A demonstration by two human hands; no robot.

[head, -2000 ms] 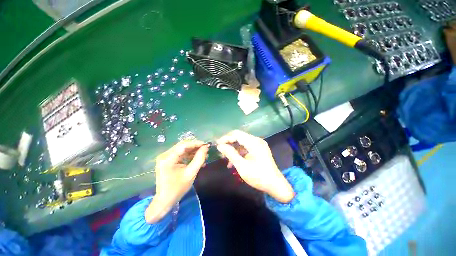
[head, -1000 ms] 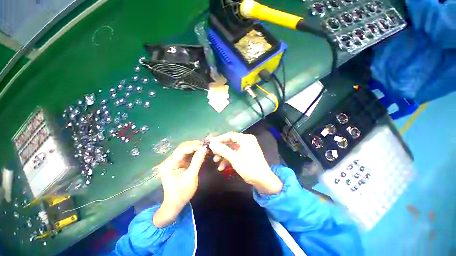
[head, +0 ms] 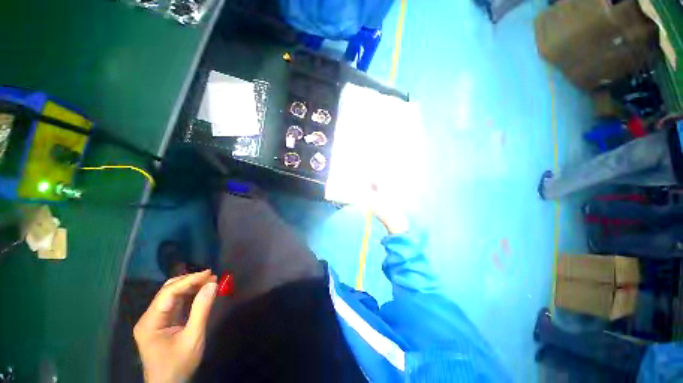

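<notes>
My left hand (head: 176, 325) is over my dark lap at the lower left, thumb and forefinger close together. A small red item (head: 225, 284) shows beside its fingertips; whether they grip it is unclear. My right hand (head: 391, 218) is at the near edge of the white foam tray (head: 346, 149), partly lost in glare. A tiny reddish-dark spot shows on the tray just above its fingers; I cannot tell if it is held. Glare hides the small pieces on the tray. Several round silver assemblies lie in the black tray (head: 278, 170) left of it.
A white sheet (head: 232, 105) lies left of the assemblies. The blue-yellow soldering station (head: 56, 153) with a green light and cream scraps (head: 49, 238) are on the green bench (head: 112, 67). A person in blue is at the top. Cardboard boxes (head: 597, 285) and other people's legs are at the right.
My view has swung right, towards the trays and floor. My hands, together before, are apart: the right has moved to the white tray, the left stays over my lap. The loose pile is out of view.
</notes>
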